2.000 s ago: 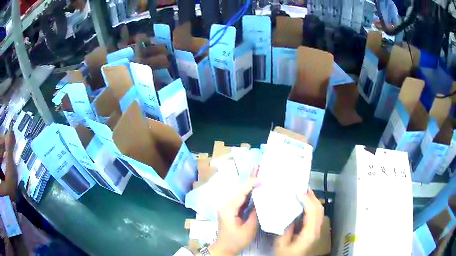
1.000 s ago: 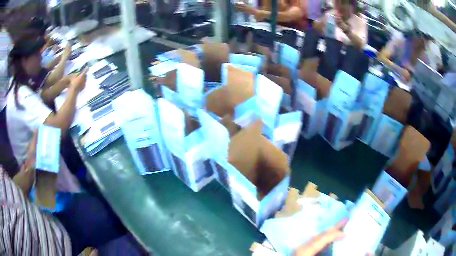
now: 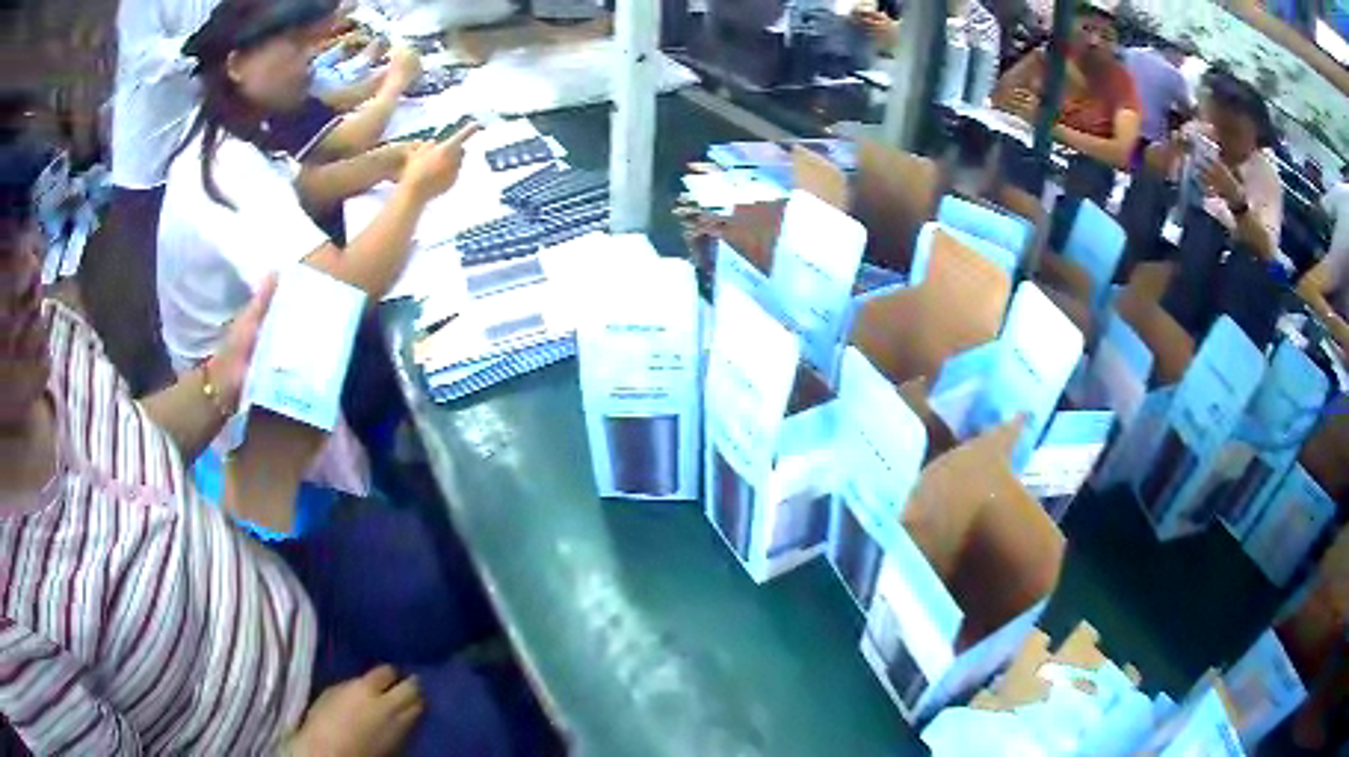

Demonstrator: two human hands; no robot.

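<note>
Neither of my hands is in view. Nearest at the bottom right, light-blue and white flat carton blanks with brown edges (image 3: 1043,722) lie in a pile, cut off by the bottom edge. Beside it, a carton edge (image 3: 1206,728) pokes up; what holds it is hidden. An open carton (image 3: 925,629) with its brown mouth up stands just behind the pile. To its left stand open cartons with raised top flaps (image 3: 769,496) and a tall light-blue carton (image 3: 641,385) with a dark cylinder pictured on it.
More open cartons (image 3: 1206,429) stand towards the right. Stacked flat blanks (image 3: 496,355) lie at the dark green bench's (image 3: 592,592) left edge. A pale post (image 3: 633,119) rises behind. A striped-shirted person (image 3: 148,562) holds a carton at left; a white-shirted person (image 3: 237,237) sits beyond.
The view has swung left, so the cartons and pile shift right in the picture. My hands and the white carton they held have left view, apart from a carton edge at the bottom right.
</note>
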